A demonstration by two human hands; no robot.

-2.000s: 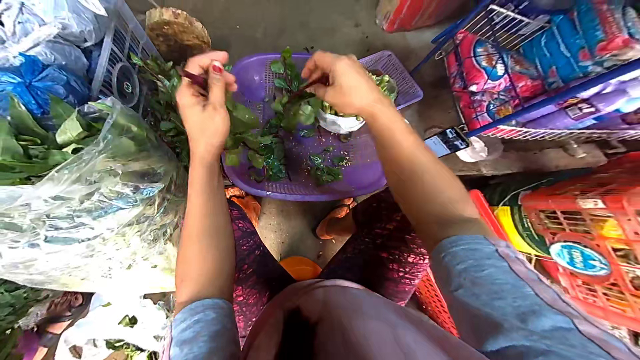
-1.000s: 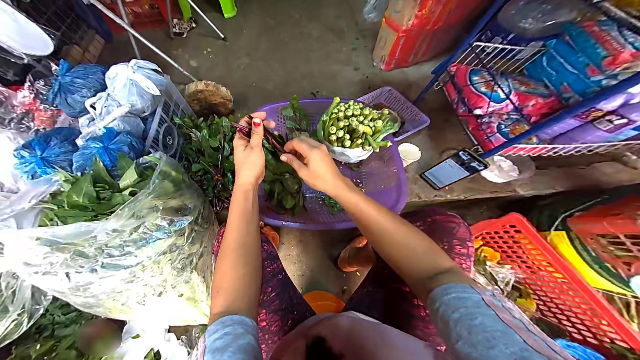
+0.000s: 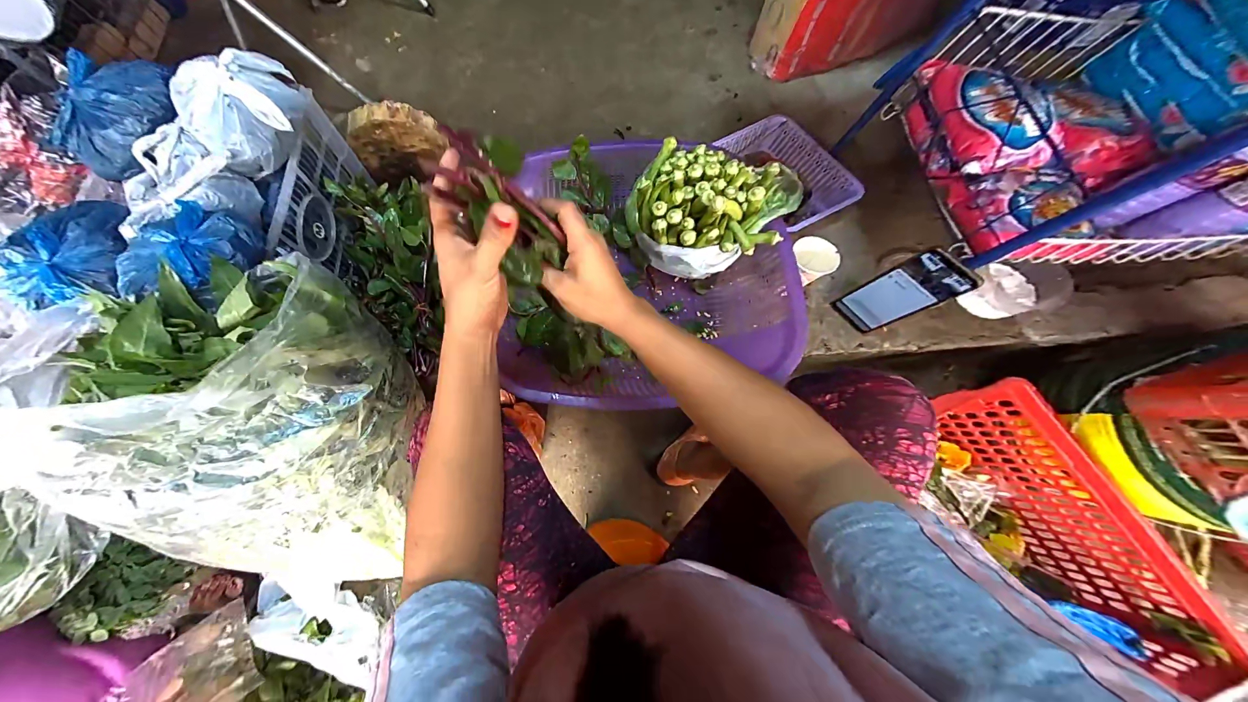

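Note:
A bunch of leafy greens with reddish-purple stems (image 3: pixel 497 190) is between my hands above the left side of a purple plastic basket (image 3: pixel 780 331). My left hand (image 3: pixel 471 253) grips the stems, the thumb with its red nail in front. On the bunch's right side, the fingers of my right hand (image 3: pixel 590 268) close around it. The leaves hang down over the basket and are partly blurred. More greens (image 3: pixel 585 185) rest at the basket's back edge. Beside them sits a bundle of green okra-like pods (image 3: pixel 707 200), wrapped at its base in white material.
A heap of purple-stemmed greens (image 3: pixel 385 258) lies left of the basket, near a wood block (image 3: pixel 390 136). A clear plastic bag of leaves (image 3: pixel 244 419) fills the left. To the right are a smaller purple basket (image 3: pixel 829 185), a phone (image 3: pixel 892 297) and a red crate (image 3: pixel 1082 526).
Two seconds ago my hands were apart, each with stems; now they are together on one bunch. Since one second ago the bunch has tilted and risen. The view has shifted.

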